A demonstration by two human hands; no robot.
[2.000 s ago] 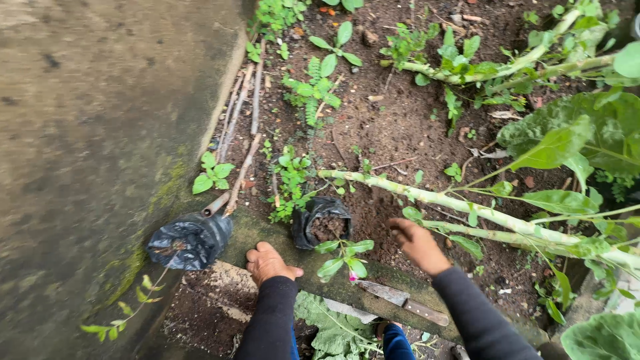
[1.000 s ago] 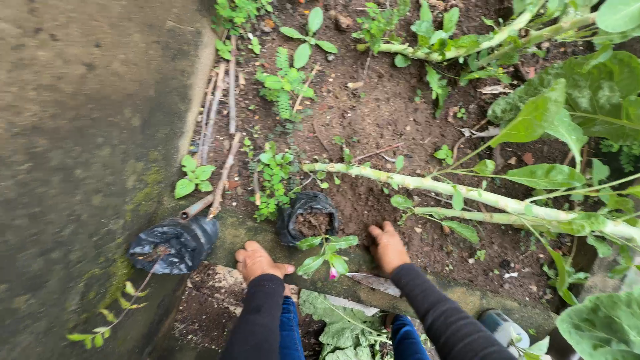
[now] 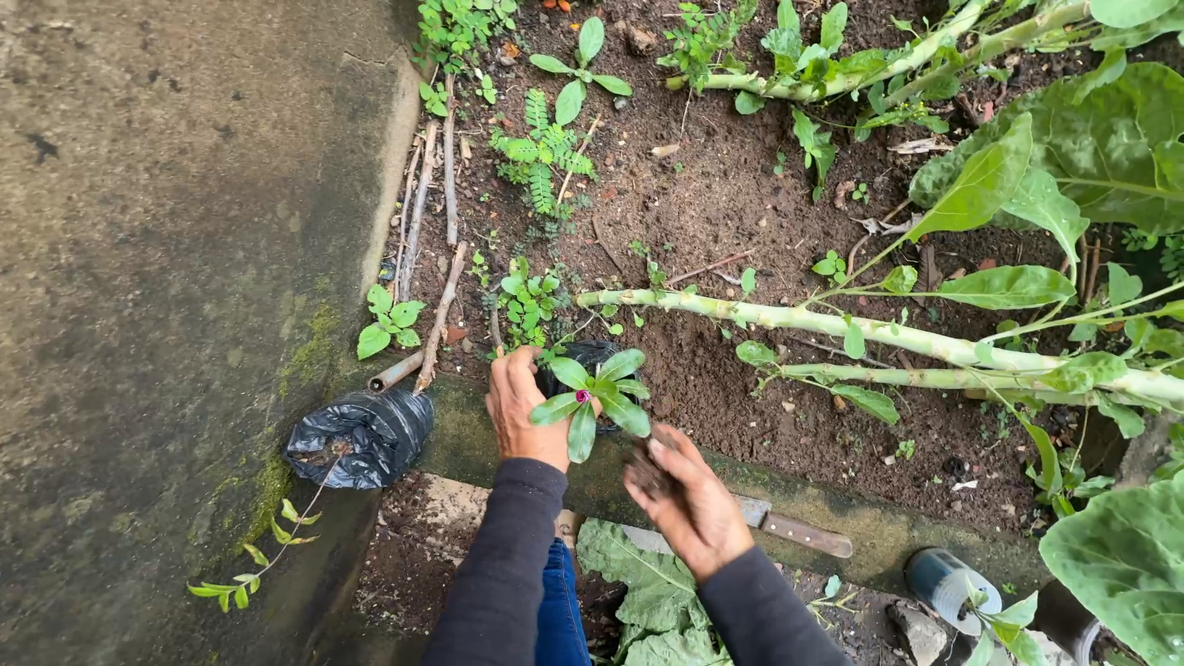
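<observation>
A black plastic grow bag stands at the inner side of the low concrete curb, largely hidden by a seedling with glossy leaves and a magenta bud. My left hand is at the bag's left side, its fingers partly hidden; whether it grips the bag or the plant is unclear. My right hand is cupped just right of the seedling, holding dark soil. Behind that hand, a knife with a wooden handle lies on the curb.
Another black bag with a thin leafy stem sits at the curb's left corner. Sticks line the bed's left edge. Thick pale stems cross the soil. A metal can and a large fallen leaf lie nearer me.
My left hand has moved up from the curb to the bag. My right hand has come from the bed soil to the seedling's right, now with soil in it. The seedling stands more over the bag.
</observation>
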